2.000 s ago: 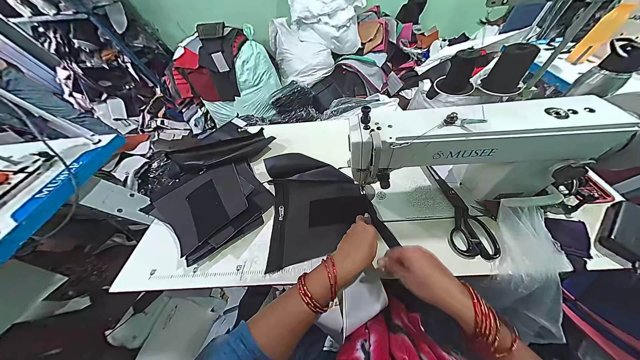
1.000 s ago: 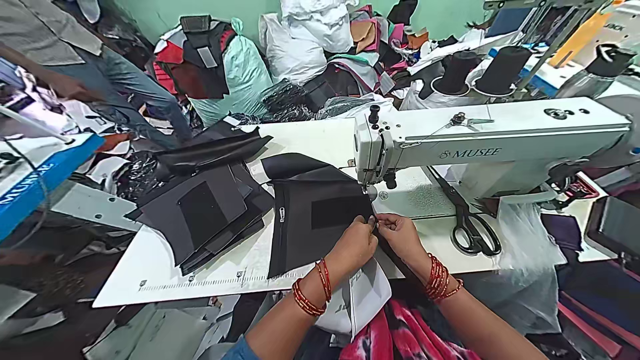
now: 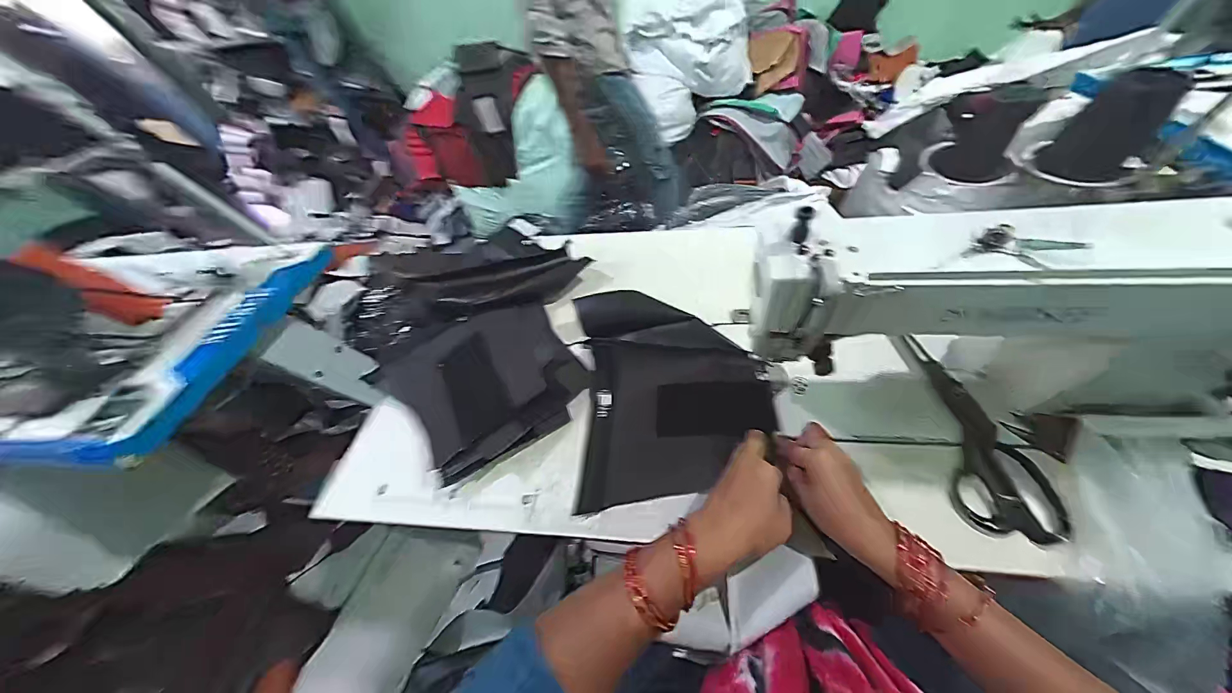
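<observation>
A black fabric panel (image 3: 635, 452) with a darker rectangular patch lies on the white sewing table, its upper right edge at the needle area of a white sewing machine (image 3: 1001, 289). My left hand (image 3: 746, 496) pinches the panel's right edge below the needle. Right beside it, my right hand (image 3: 833, 491) grips the same edge with closed fingertips. Just what lies between the fingers is partly hidden. Left of the panel rests a stack of dark fabric pieces (image 3: 520, 356). Black-handled scissors (image 3: 982, 462) lie on the table right of my hands.
Another table with a blue edge (image 3: 241, 337) stands at the left. Black thread cones (image 3: 1107, 125) are behind the machine. A clear plastic bag (image 3: 1145, 539) hangs at the right table edge. A person (image 3: 577, 58) stands beyond the table near filled bags.
Two seconds ago my right hand was apart from the panel's edge; it came in beside my left hand and took hold. The person behind appears farther right than one second ago. The view has swung left.
</observation>
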